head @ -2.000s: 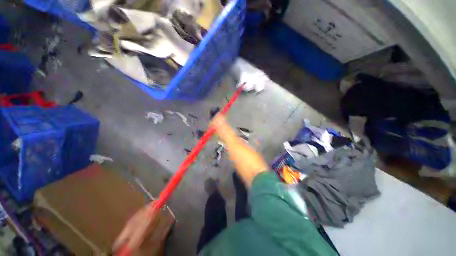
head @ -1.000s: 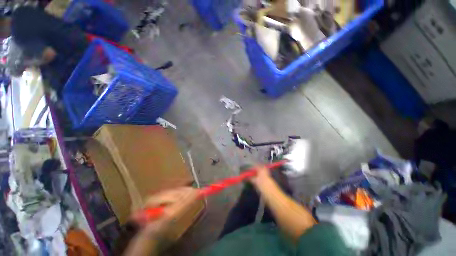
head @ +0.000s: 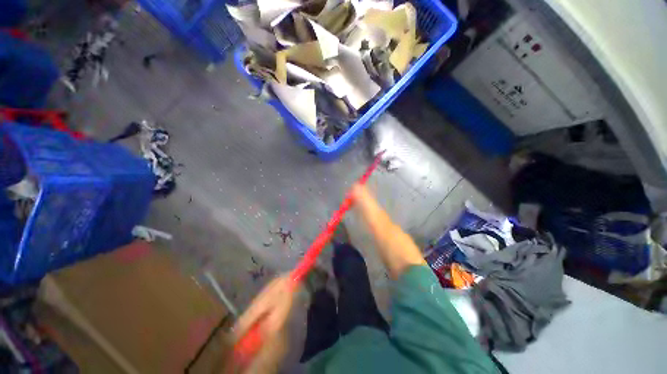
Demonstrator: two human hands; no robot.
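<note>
A long red pole [head: 325,235] runs from the lower left up to the floor beside a blue basket. Its head [head: 389,161] is small, whitish and blurred, on the floor near the basket's corner. My left hand [head: 269,310] is closed around the pole's near part, at bottom centre-left. My right hand [head: 358,196] grips the pole further down, toward the head. A clump of white and dark scraps [head: 157,153] lies against the blue crate at left. Small dark bits [head: 281,235] lie on the floor near my feet.
The blue basket [head: 333,152] ahead holds pale and brown offcuts. A blue crate [head: 80,197] and a cardboard box [head: 132,307] stand at left. Grey cloth [head: 515,285] lies over a basket at right, beside a pale table [head: 607,332]. A white carton [head: 512,80] stands at upper right.
The view has shifted. The pole's head has moved from the scraps near my feet to beside the blue basket. The scrap clump now lies by the left crate. The dark-clothed person has left view.
</note>
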